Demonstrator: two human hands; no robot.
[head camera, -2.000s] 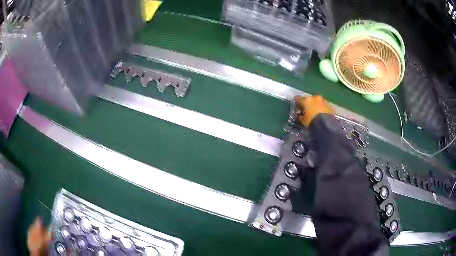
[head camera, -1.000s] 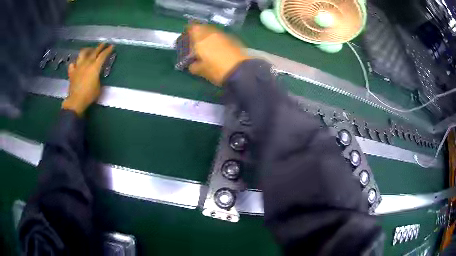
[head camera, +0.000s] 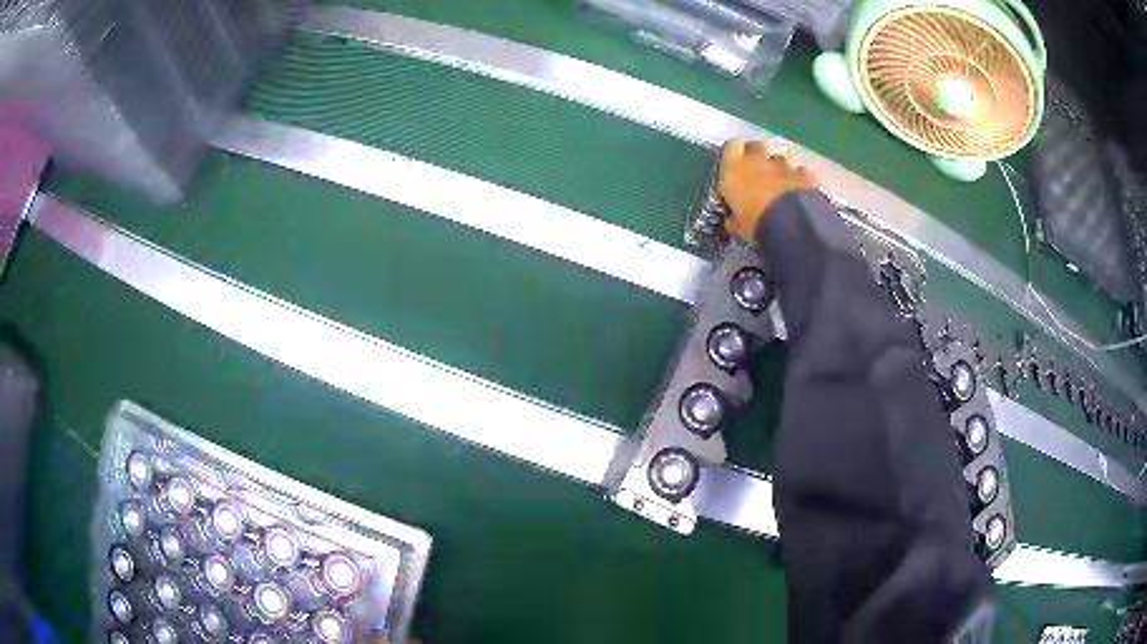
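Note:
My right hand (head camera: 757, 189) is at the upper end of a filled plate, its fingers closed around a small stack of notched plates (head camera: 707, 224). The filled plate (head camera: 654, 501) lies across the metal strips with four dark round parts (head camera: 703, 408) showing. A second row of round parts (head camera: 975, 434) in a plate lies right of my forearm, partly hidden by it. A clear blister tray (head camera: 271, 510) with rows of round parts is at the lower left. Only a skin-coloured sliver shows at the bottom edge by the tray, perhaps my left hand.
Long metal strips (head camera: 415, 403) cross the green surface. Notched plates (head camera: 1057, 377) lie in a row at right. A grey tray stack (head camera: 151, 101) stands upper left, clear trays (head camera: 704, 32) at the top. A green and orange fan (head camera: 950, 88) with a white cable is upper right.
The view has shifted. My left hand has left the loose notched plate at upper left, and that plate no longer shows there. My right hand and its stack are back beside the filled plate's upper end.

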